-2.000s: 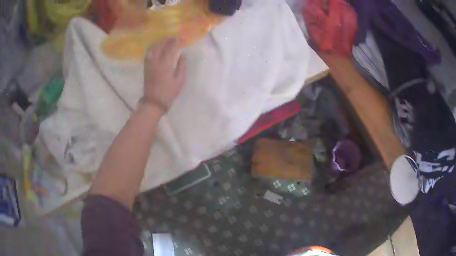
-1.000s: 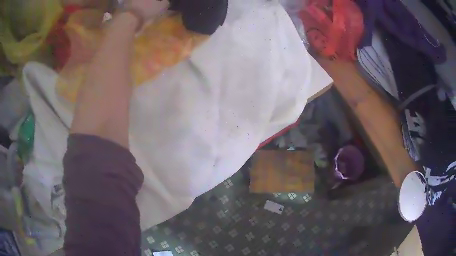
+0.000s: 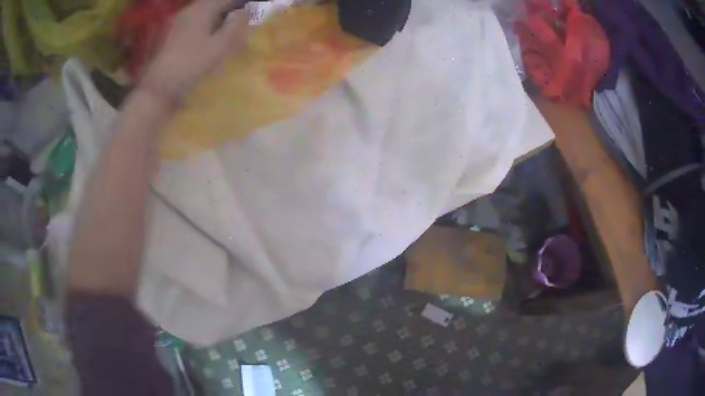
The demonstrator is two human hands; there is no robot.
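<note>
My left hand (image 3: 189,46), blurred and in a dark maroon sleeve, reaches to the top left over the yellow-orange patch (image 3: 263,85) of a large white cloth. Its fingertips are near the top edge, beside a small white thing (image 3: 267,9); whether it grips anything cannot be told. The white cloth (image 3: 309,186) is draped over a side surface, with soft folds and a hanging front edge. A black rounded piece (image 3: 375,19) lies on the cloth at the top edge, partly cut off. My right hand is out of the picture.
Red cloth (image 3: 564,54) hangs at the upper right above a long brown wooden bar (image 3: 603,178). A brown cardboard box (image 3: 456,261) and a purple round container (image 3: 558,261) stand below on the patterned floor (image 3: 348,340). Yellow-green cloth (image 3: 62,31) lies at the upper left.
My left hand has moved from the white part of the cloth up towards the top edge, then slightly back left. The view has shifted, and more of the black piece shows than at first.
</note>
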